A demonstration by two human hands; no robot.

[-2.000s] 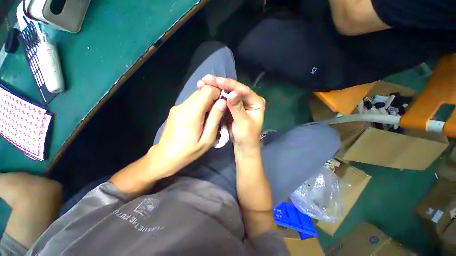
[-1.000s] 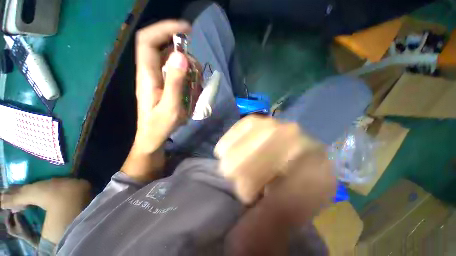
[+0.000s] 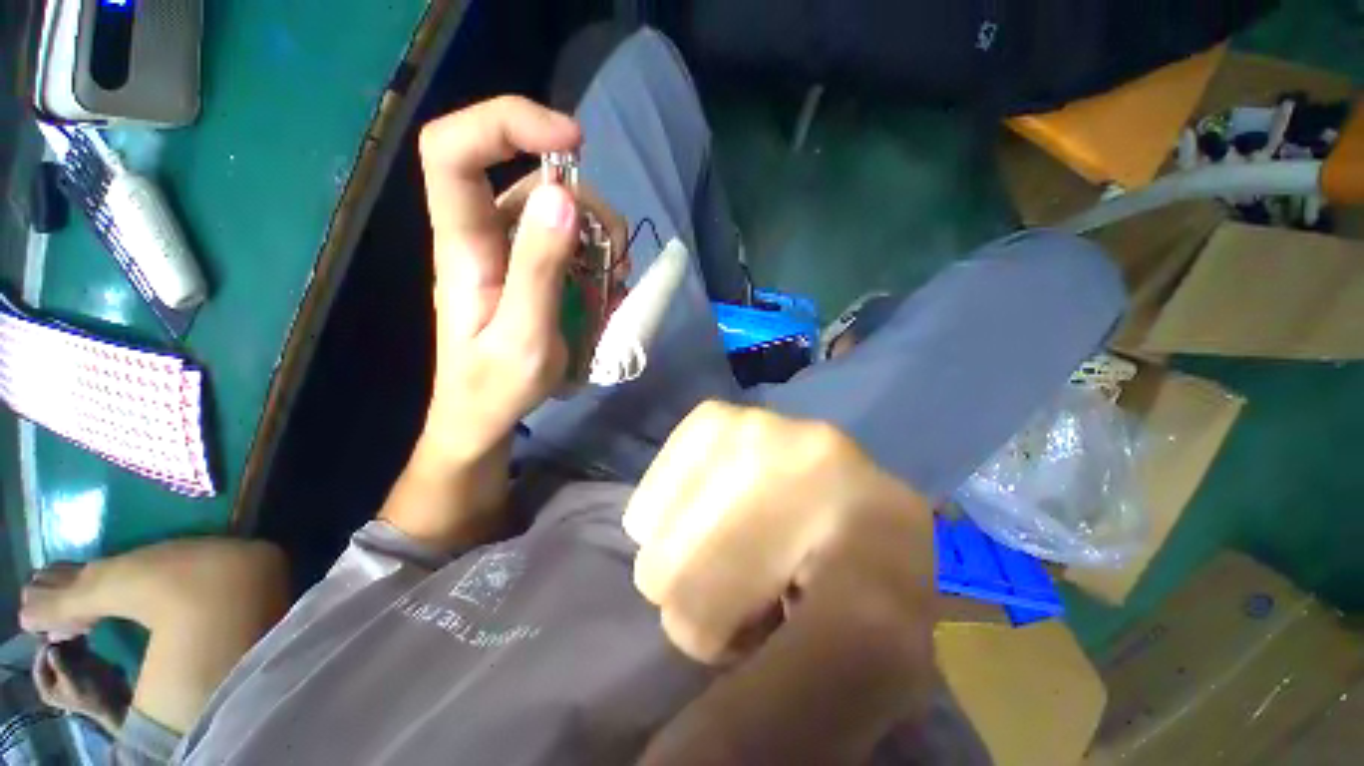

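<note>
My left hand (image 3: 501,299) grips a small device between thumb and fingers. Its metal tip (image 3: 561,168) points up between thumb and forefinger, and a green circuit board (image 3: 575,311) shows below, partly hidden by the hand. A white elongated housing piece (image 3: 643,311) sits beside the board, tilted, and a thin dark wire loops near its upper end. My right hand (image 3: 763,524) is curled into a fist in front of my shirt, to the right of and lower than the device. Nothing shows in it; its inside is hidden.
The green bench (image 3: 284,180) at left holds a display unit (image 3: 138,63), a white unit (image 3: 156,240) on a striped piece and a red-marked sheet (image 3: 112,392). Another person's arm (image 3: 187,599) is lower left. Cardboard boxes (image 3: 1257,307), blue bins (image 3: 995,572) and a plastic bag (image 3: 1062,479) lie right.
My hands were together two seconds ago; they are now apart, the left with the device, the right lower right. Since one second ago, the right hand has moved slightly and blurs less.
</note>
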